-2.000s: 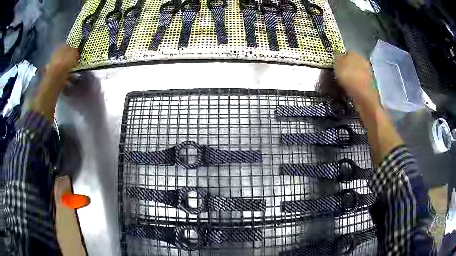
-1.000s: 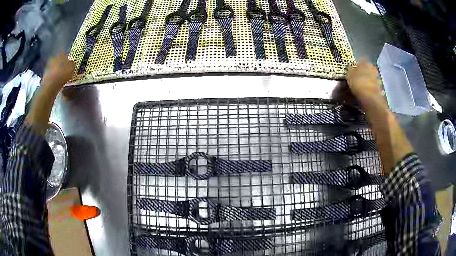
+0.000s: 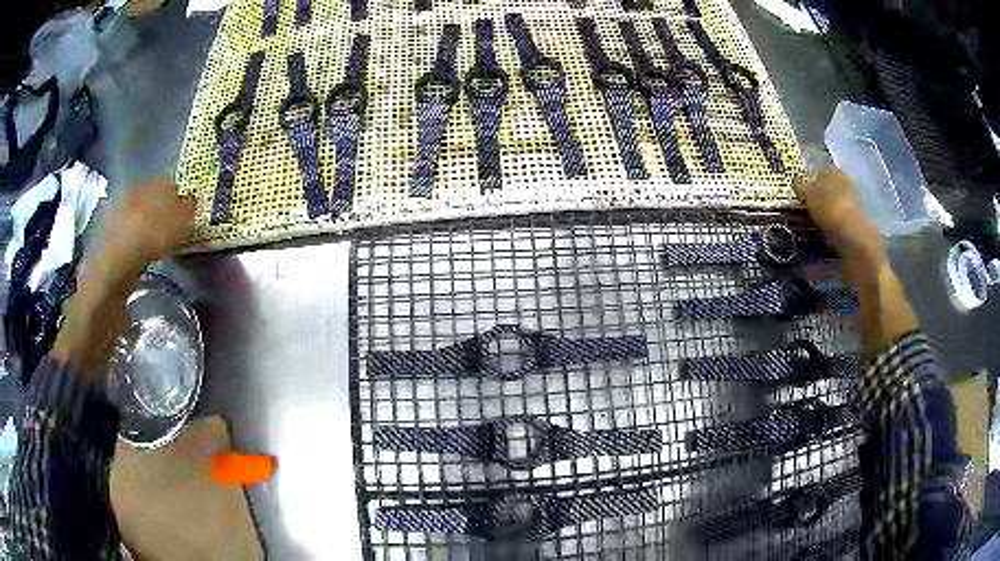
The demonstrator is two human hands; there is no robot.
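The cream mesh tray point(image 3: 504, 206) holds rows of dark woven-pattern watch bands with case rings point(image 3: 487, 132). My left hand point(image 3: 154, 222) grips its near left corner and my right hand point(image 3: 830, 201) grips its near right corner. The tray's near edge lies against or just over the far edge of the black wire mesh rack point(image 3: 592, 395); I cannot tell if they touch. On the rack, watch bands lie crosswise in two columns, such as one at the left column's top point(image 3: 507, 353). The right column is partly hidden by my right arm.
A steel bowl point(image 3: 160, 362) is at the left, beside my left forearm. Below it are a cardboard sheet point(image 3: 181, 493) and an orange piece point(image 3: 242, 469). A clear plastic box point(image 3: 877, 164) and a pale ring point(image 3: 967, 274) are at the right. White cloths point(image 3: 68, 219) lie far left.
The tray and both hands are now closer to the black rack, and the strip of table between them has closed up. More of the tray's watch rows show. The bowl has come into fuller view.
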